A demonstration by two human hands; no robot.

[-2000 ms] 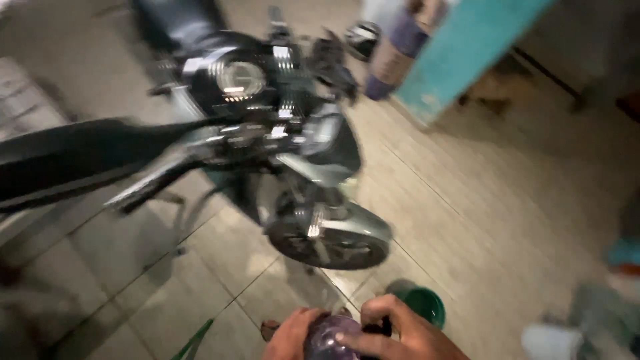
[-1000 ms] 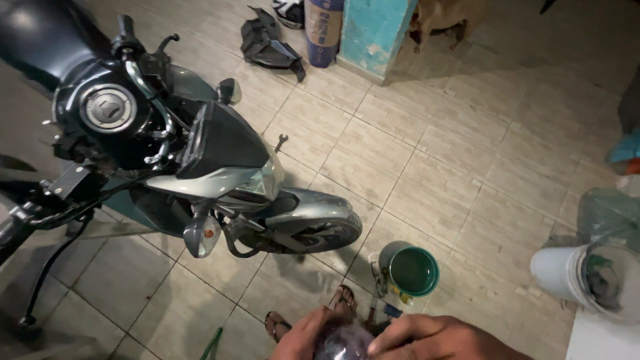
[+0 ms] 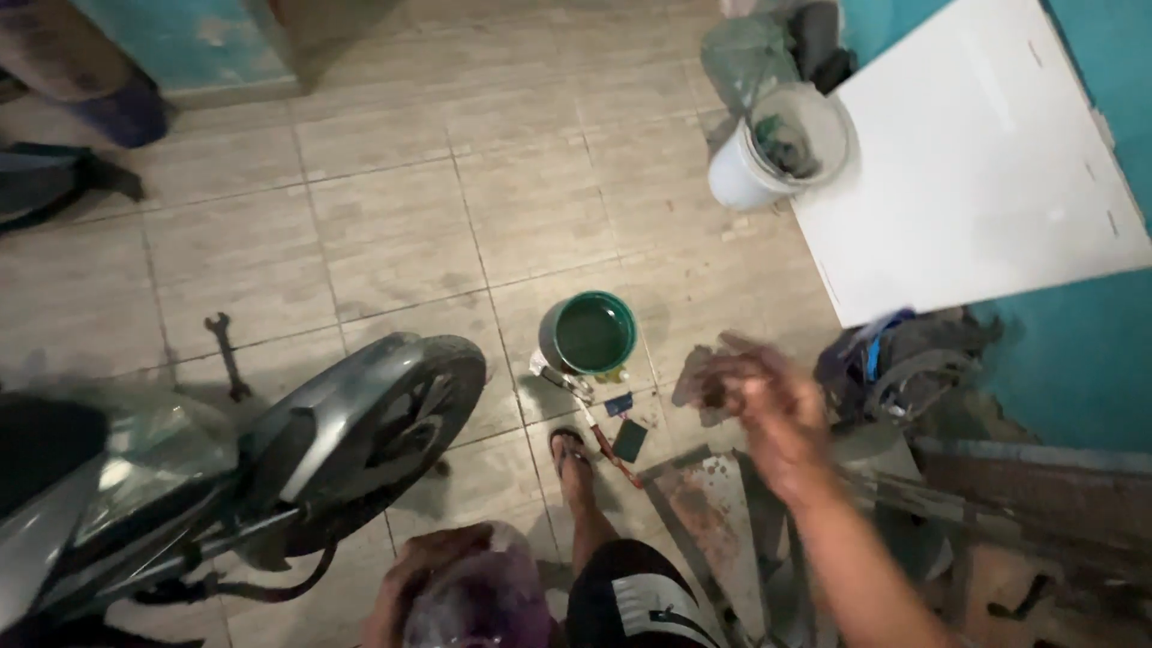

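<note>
My left hand (image 3: pixel 418 567) is at the bottom edge, wrapped round the side of a clear, purple-tinted container (image 3: pixel 486 594), cut off by the frame. To the right, my right hand (image 3: pixel 751 396) is blurred and reaches out over the floor, its fingers apart; I see nothing in it. Left of that hand stands a green-rimmed bucket (image 3: pixel 594 333) with dark liquid inside. Beside the bucket lie a tool with a reddish-brown handle (image 3: pixel 607 445), a small dark blue piece (image 3: pixel 619 404) and a dark green flat piece (image 3: pixel 629 440).
A motorcycle's front wheel (image 3: pixel 418 423) is at the left, near an open-end wrench (image 3: pixel 229 355) on the tiles. A white bucket (image 3: pixel 756 166) stands by a white panel (image 3: pixel 972 162). A rusty metal piece (image 3: pixel 706 504) is right of my sandalled foot (image 3: pixel 569 450).
Both hands were together at the purple-tinted container; my right hand has come off it and moved out to the right. The view has swung to the right.
</note>
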